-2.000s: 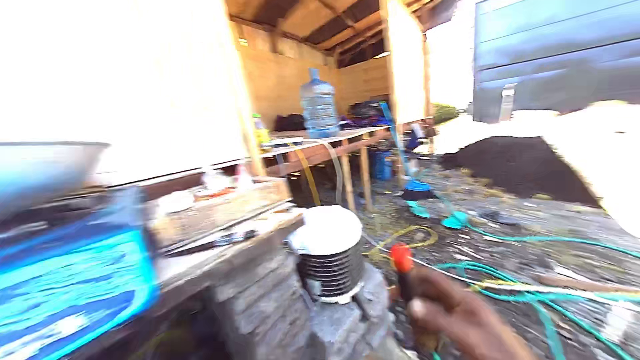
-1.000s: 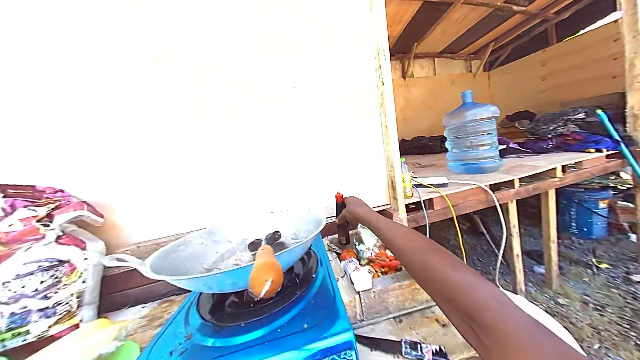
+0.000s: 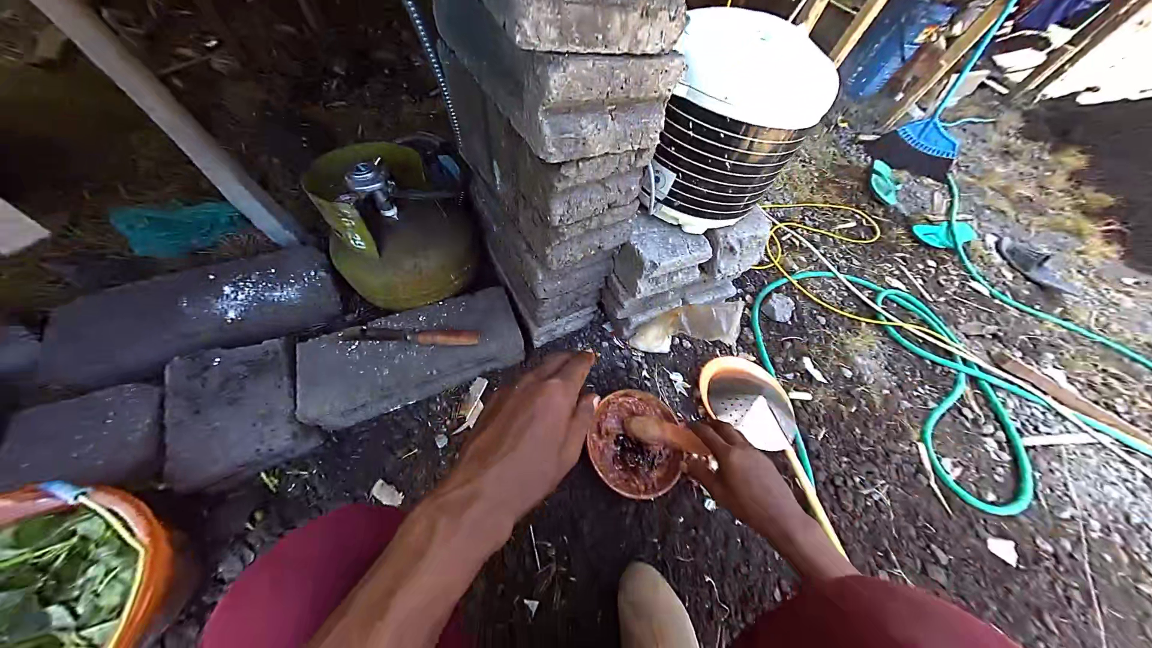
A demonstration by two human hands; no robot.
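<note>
A round reddish-brown mortar bowl [image 3: 616, 481] with dark, wet contents sits low at the centre, above the toe of a boot [image 3: 655, 607]. My left hand [image 3: 540, 409] is at the bowl's left side, its fingers by the rim; whether they grip it is hard to tell. In my right hand [image 3: 733, 463] is a wooden pestle [image 3: 666, 434], slanting down into the bowl. Just right of the bowl lies an orange-rimmed container [image 3: 733, 364] with a perforated piece and something white in it. A knife with a wooden handle [image 3: 448, 337] rests on a flat block at the left.
Stacked blocks [image 3: 594, 135] form a pillar ahead, with a green gas cylinder [image 3: 405, 261] to its left. A white-lidded drum [image 3: 751, 67] stands on blocks. A green hose [image 3: 999, 499] loops on the right. Leaves fill an orange basin [image 3: 153, 549] at lower left.
The view has swung down from the stove and wok to the ground. My right hand, earlier at a red-capped bottle beside the stove, now holds the pestle. My left hand has come into view.
</note>
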